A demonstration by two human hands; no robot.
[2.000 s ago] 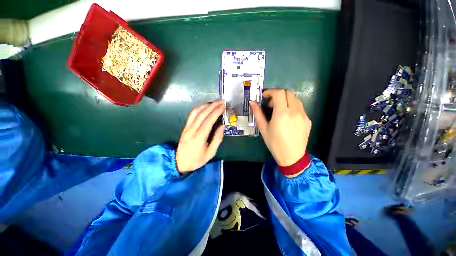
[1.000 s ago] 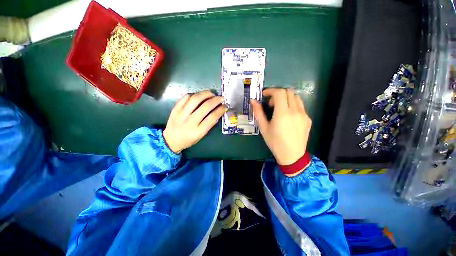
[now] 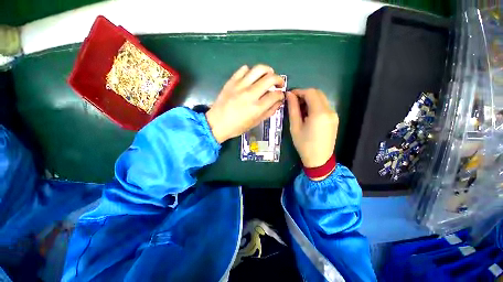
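Note:
A phone mid-frame lies flat on the dark-green bench in front of me, with a yellow part and a dark strip showing in its near half. My left hand lies over the frame's far half and hides most of it, fingertips at the right edge. My right hand is at the frame's right side, thumb and index finger pinched together close to my left fingertips. Whether a small part is between the fingertips cannot be seen.
A red bin of tiny pale pieces stands at the left. At the right, a black tray holds a heap of small boards. Clear plastic trays stand beyond it. A blue sleeve shows at the left edge.
My left hand has moved from the frame's left edge up and right across its far half. My right fingertips have moved up along the right edge and closed together. The whole view has shifted slightly.

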